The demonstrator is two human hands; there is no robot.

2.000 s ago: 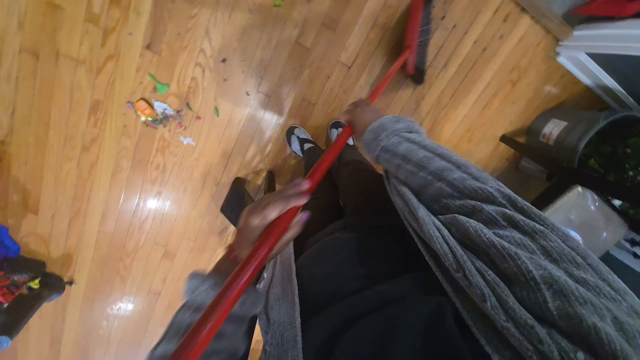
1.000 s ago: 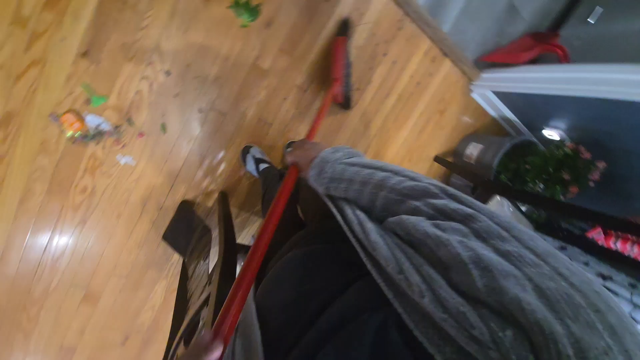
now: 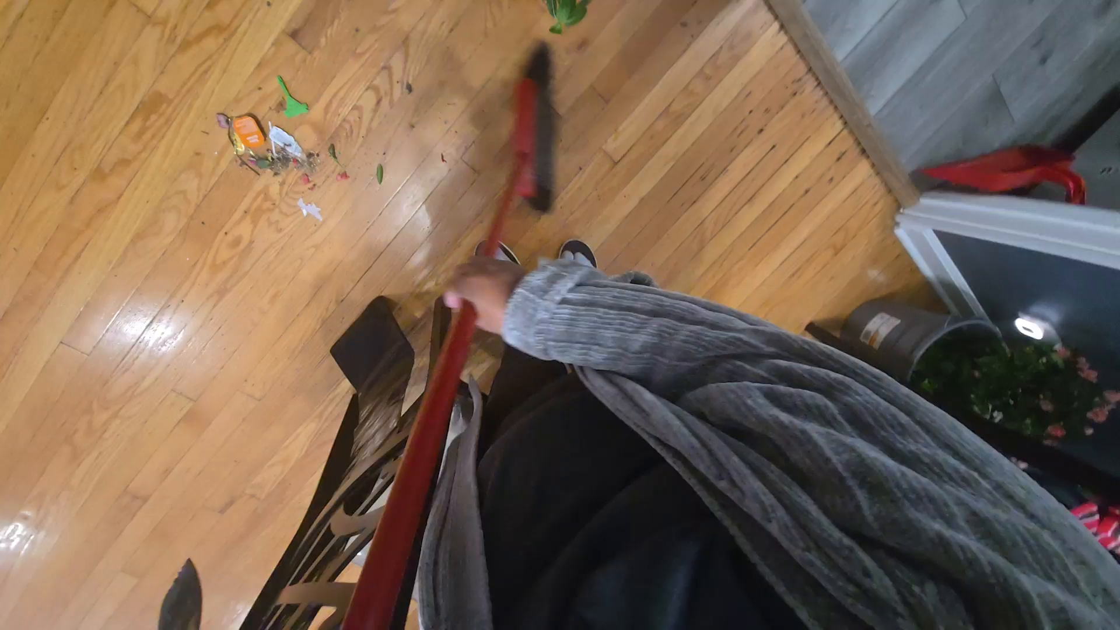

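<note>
My right hand (image 3: 486, 293) is closed around the red handle (image 3: 429, 420) of a broom, below its head. My left hand is out of view. The broom's red head with dark bristles (image 3: 535, 131) is over the wooden floor, blurred, beyond my shoes. Left of it lies a small pile of debris (image 3: 280, 157) with an orange wrapper (image 3: 248, 131), a white scrap (image 3: 284, 140) and bits of leaf and petal. A green plastic-looking piece (image 3: 292, 101) lies just above the pile, and a torn white scrap (image 3: 310, 209) below it. A green leafy sprig (image 3: 567, 12) is at the top edge.
A dark chair (image 3: 372, 350) stands close on my left. At the right are a white-framed panel (image 3: 1024, 223), a grey bucket (image 3: 892, 332) with pink-flowered foliage (image 3: 1024, 385), and a red dustpan-like object (image 3: 1002, 168) on grey flooring. A wooden threshold strip (image 3: 844, 96) divides the floors.
The broom head has come leftward, closer to the debris pile. My left hand, on the handle two seconds ago, has left the view. My right hand keeps its hold. The view has shifted.
</note>
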